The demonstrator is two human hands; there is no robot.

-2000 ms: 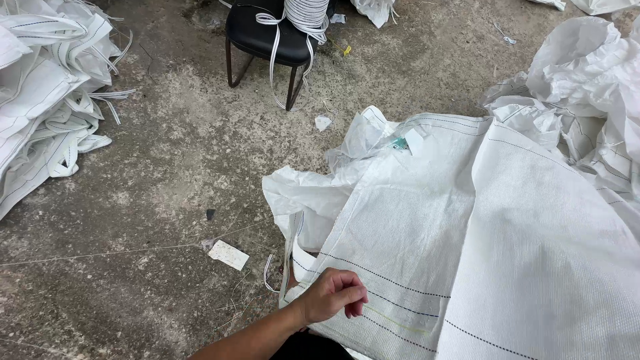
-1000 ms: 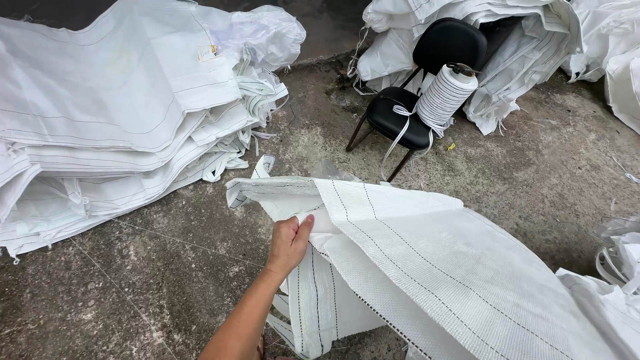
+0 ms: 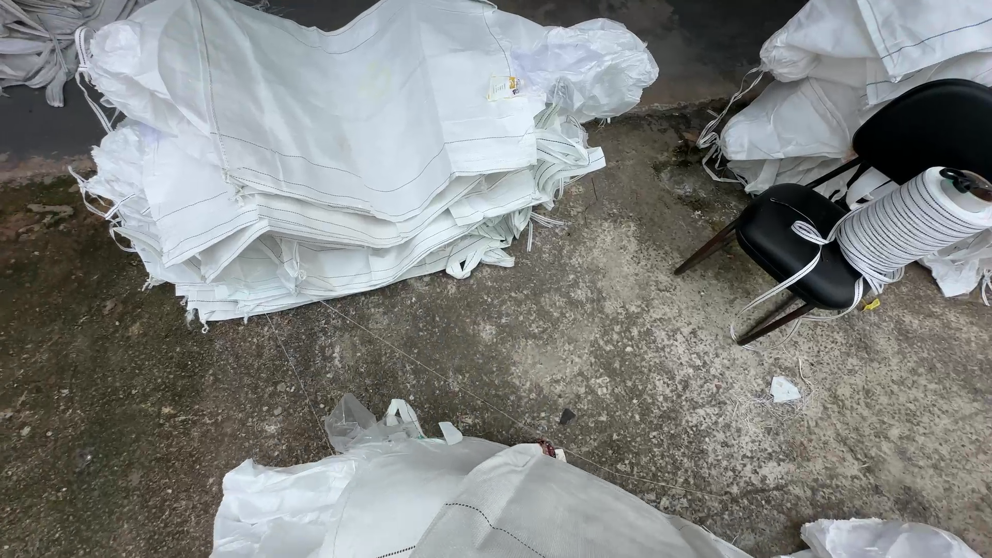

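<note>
Neither of my hands shows in the head view now. A white woven bulk bag point(image 3: 480, 504) bulges up from the bottom edge, its dark dashed stitching partly folded over; whatever holds or touches it is hidden or out of frame. At its far side stick out a white strap loop point(image 3: 404, 417) and a piece of clear plastic film point(image 3: 350, 422). Beyond it, across the floor, lies a thick stack of flattened white woven bags point(image 3: 333, 147) with frayed ends, crumpled liners and a small printed label point(image 3: 504, 87) on the top one.
To the right stands a black chair point(image 3: 790, 240) with a large spool of white cord point(image 3: 911, 225) on its seat, loose cord hanging down. Behind it are more piled white bags point(image 3: 814, 116). Thin threads and scraps lie on the rough concrete floor point(image 3: 604, 325). Another white bag point(image 3: 883, 539) shows at bottom right.
The view has swung left toward the stack. The hand that gripped the bag's edge one second ago is out of sight, and the bag now lies low in the frame.
</note>
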